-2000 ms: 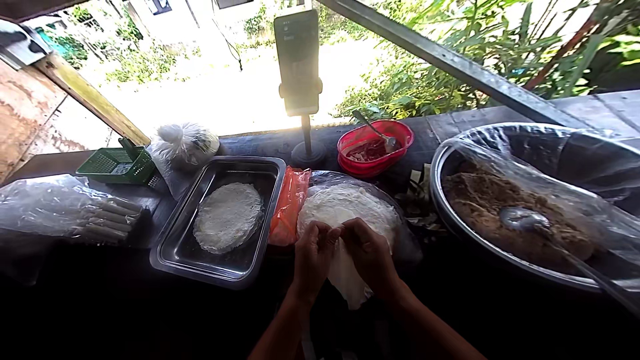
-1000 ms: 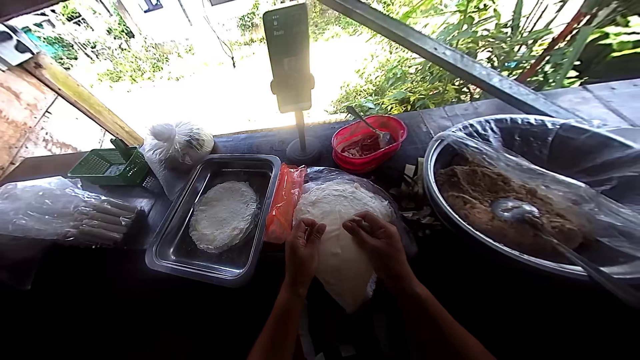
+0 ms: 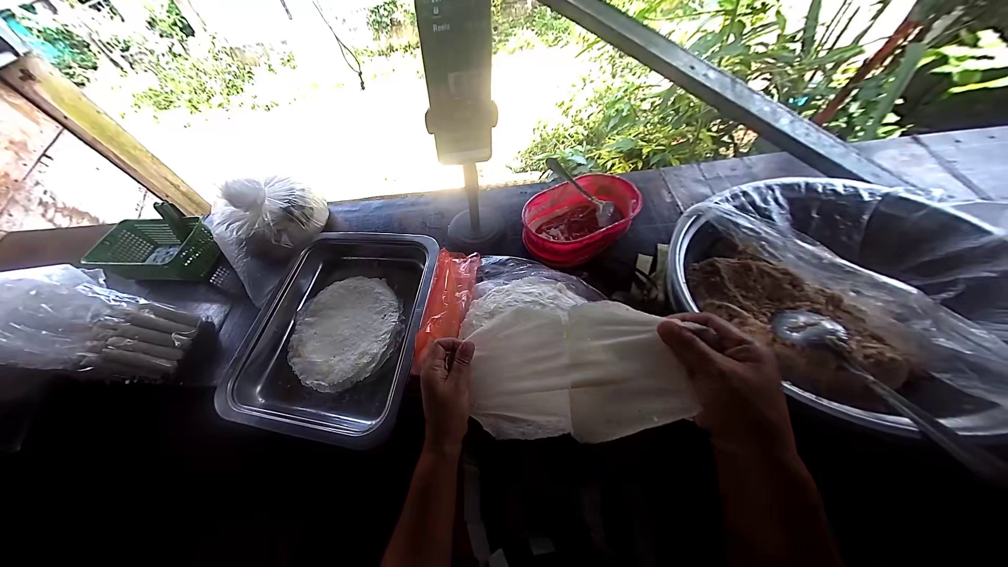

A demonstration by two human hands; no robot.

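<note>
A thin pale wrapper sheet (image 3: 622, 370) is stretched between my two hands, with a seam or overlap down its middle. My left hand (image 3: 447, 378) pinches its left edge between thumb and fingers. At the upper right edge, my right hand (image 3: 728, 370) grips it with thumb and fingers. Behind the sheet lies a stack of round white wrappers (image 3: 524, 298) on clear plastic, partly hidden. To the left, another round white wrapper or stack (image 3: 345, 334) rests in a rectangular metal tray (image 3: 236, 394). Orange plastic (image 3: 447, 303) lies between tray and stack.
On the right, a plastic-lined metal basin (image 3: 683, 276) holds brown filling (image 3: 764, 295) and a metal spoon (image 3: 811, 331). Behind are a red bowl (image 3: 579, 252) with a spoon and a phone (image 3: 457, 79) on a stand. Leftward are bagged rolls (image 3: 142, 339), a green basket (image 3: 150, 256) and a tied plastic bag (image 3: 264, 224).
My hands were close together over the stack; now they are wide apart with the sheet lifted and spread between them. My right hand has moved right, towards the basin.
</note>
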